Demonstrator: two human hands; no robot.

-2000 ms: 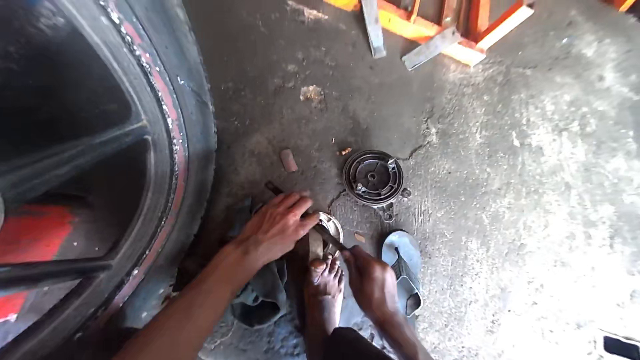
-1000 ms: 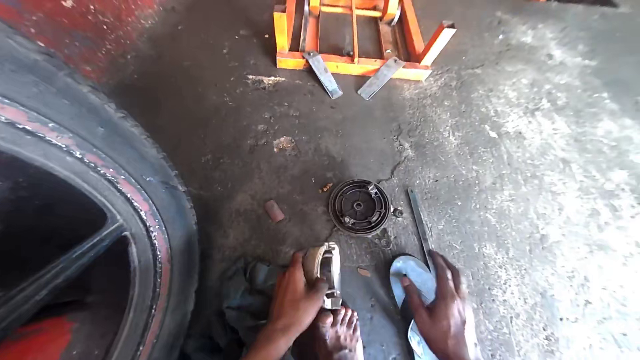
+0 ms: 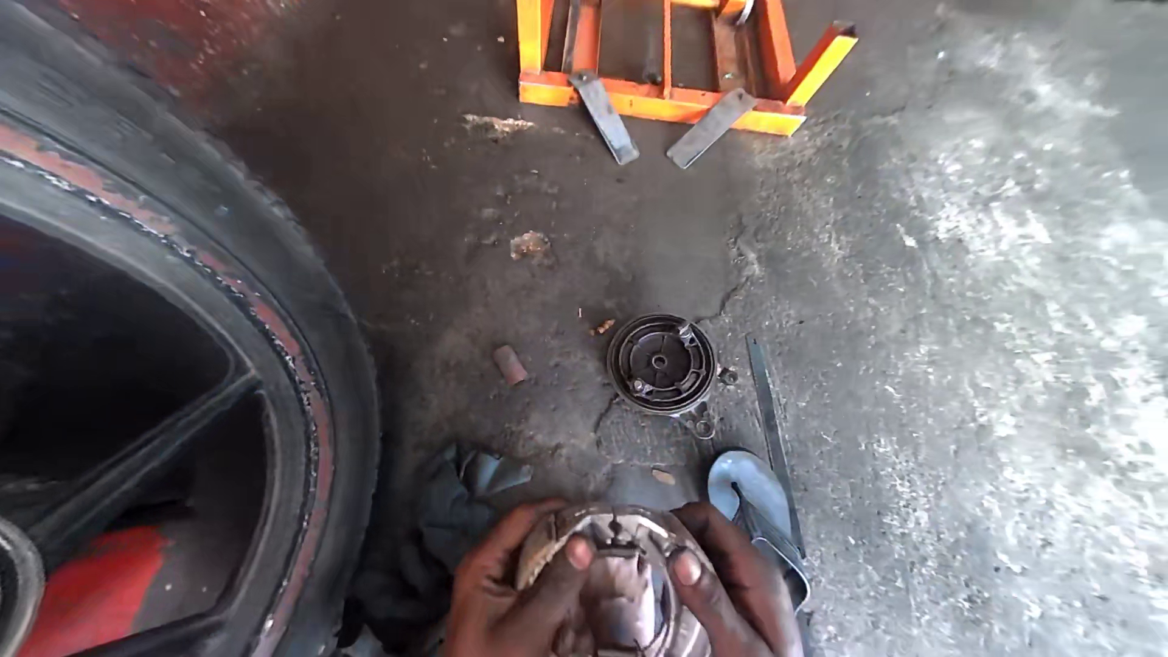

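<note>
My left hand [image 3: 525,584] and my right hand [image 3: 735,584] grip the two sides of a pair of curved brake shoes [image 3: 616,522] at the bottom centre, with both thumbs on the inner side. The hands hide much of the shoes' lower part. Beyond them a round brake backing plate [image 3: 659,363] lies on the concrete floor, its inner face up. A long flat metal file or bar [image 3: 766,411] lies to the right of the plate, running down beside a blue flip-flop [image 3: 746,479].
A large spoked wheel with a tyre [image 3: 338,392] fills the left. Dark cloth [image 3: 452,502] lies beside it. At the top is an orange metal frame [image 3: 657,105] with two flat metal bars [image 3: 607,119] [image 3: 712,128]. A small reddish block [image 3: 510,364] lies on the floor.
The long flat tool, held at the shoe two seconds ago, now lies on the floor. My right hand has moved from beside the flip-flop to the brake shoes, which both hands now hold.
</note>
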